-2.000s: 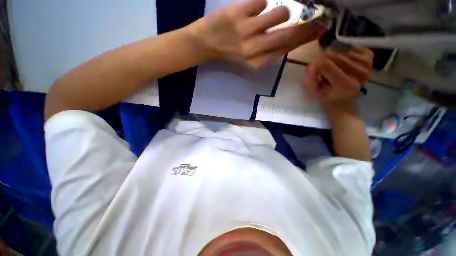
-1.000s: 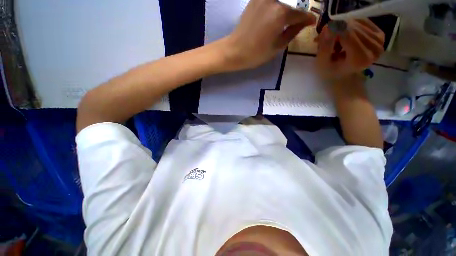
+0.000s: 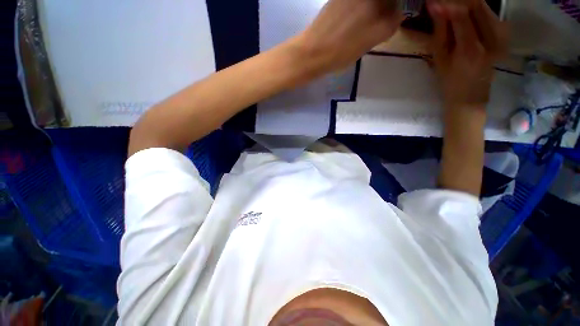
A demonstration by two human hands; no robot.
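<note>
My left hand point(image 3: 362, 28) is at the top of the view, partly cut off by the edge, its fingertips beside a small metal part point(image 3: 411, 6). My right hand point(image 3: 464, 38) is just right of it, blurred, fingers pointing up over the tan machine plate point(image 3: 397, 43). Whether either hand holds something cannot be told. A pale grey-blue panel point(image 3: 292, 105) with a notched right edge lies under my left forearm, its pointed lower end hanging over the table edge. A dark panel point(image 3: 235, 32) lies to its left.
A large white panel point(image 3: 127, 57) lies at the left. The white table's front edge point(image 3: 407, 121) carries printed marks. A small white round item point(image 3: 521, 121) with a red part and dark-handled scissors point(image 3: 552, 137) are at the right. Blue crates point(image 3: 89, 184) stand below the table.
My right hand has moved up and its fingers now extend toward the top edge. My left hand has moved slightly up and right. The view has shifted, and the machine head has mostly left it.
</note>
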